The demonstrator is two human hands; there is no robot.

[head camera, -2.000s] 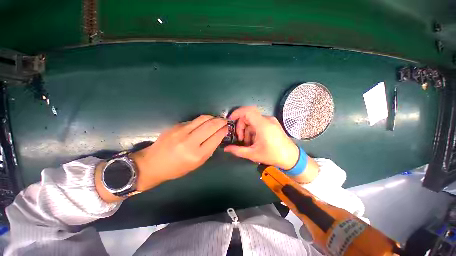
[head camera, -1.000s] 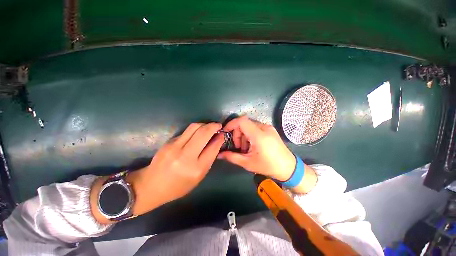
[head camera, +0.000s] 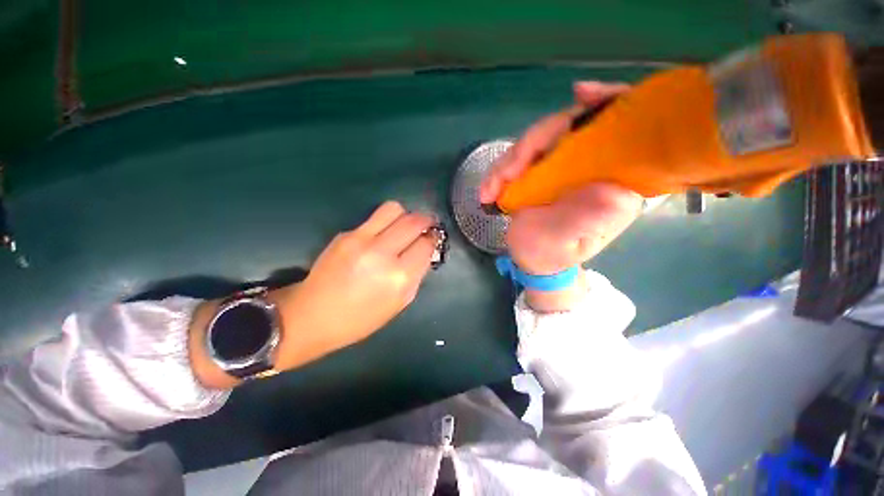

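Observation:
My left hand (head camera: 373,274) holds a small black-and-silver unit (head camera: 438,246) between its fingertips, over the dark green bench. My right hand (head camera: 572,225) is wrapped around the large orange electric screwdriver (head camera: 669,131), which lies across the view with its pale label up and its rear end to the right. The screwdriver's dark tip end is over the round screw dish (head camera: 476,191). The tip and right fingers hide much of the dish, whose visible left part shows a dimpled pale surface.
A green conveyor strip (head camera: 320,39) runs beyond the bench (head camera: 194,194), with a small white bit on it. Stacked black trays (head camera: 839,237) stand at the right edge. A tiny white piece (head camera: 439,342) lies on the bench near me. Blue items show at the lower right.
My right hand has left the unit, gripped the hanging screwdriver and raised it over the dish. My left hand keeps the unit. The view has shifted, and the screwdriver covers the paper slip's area.

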